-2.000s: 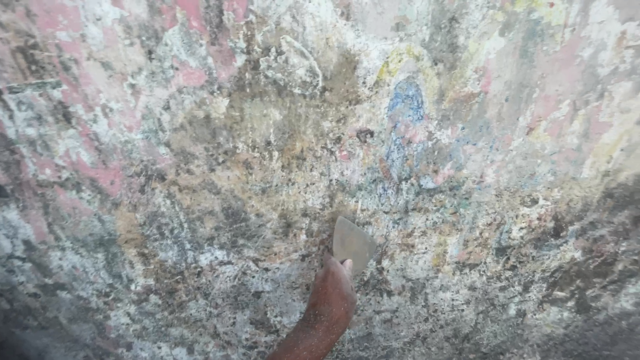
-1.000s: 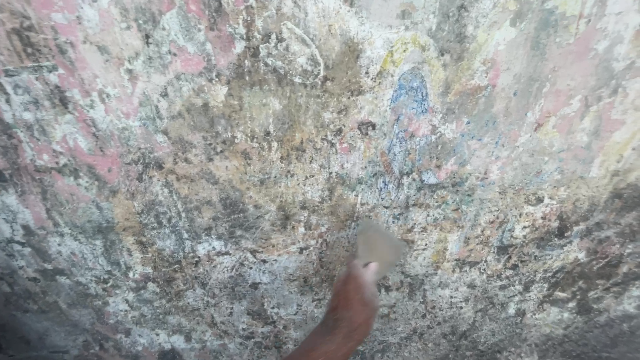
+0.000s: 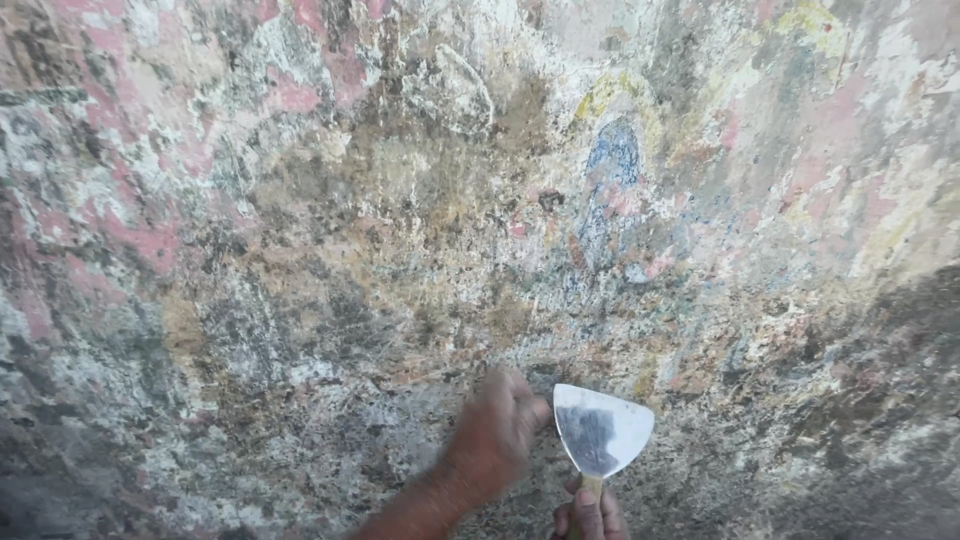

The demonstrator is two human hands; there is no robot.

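Observation:
My left hand (image 3: 502, 431) reaches up from the lower left, its fingers near or against the mottled wall (image 3: 337, 307). It is blurred by motion; the fingers look partly curled, and no tool shows in it. To its right, at the bottom of the view, my right hand (image 3: 590, 517) grips the handle of a scraper (image 3: 604, 431). The scraper's wide metal blade points up, with a dark patch and a bright patch on its face. The thumb lies along the front of the handle; the lower part of this hand is cut off by the frame edge.
Worn wall paint fills the view, with flaking pink patches (image 3: 150, 244), a yellow arc (image 3: 615, 90) above a blue painted patch (image 3: 615, 154), and a small dark spot (image 3: 551, 199). Darker, rough wall (image 3: 915, 337) lies at the right.
The scraper, held at the wall by my left hand in the earlier frames, is now in my right hand, which has come into view. My left hand no longer holds it.

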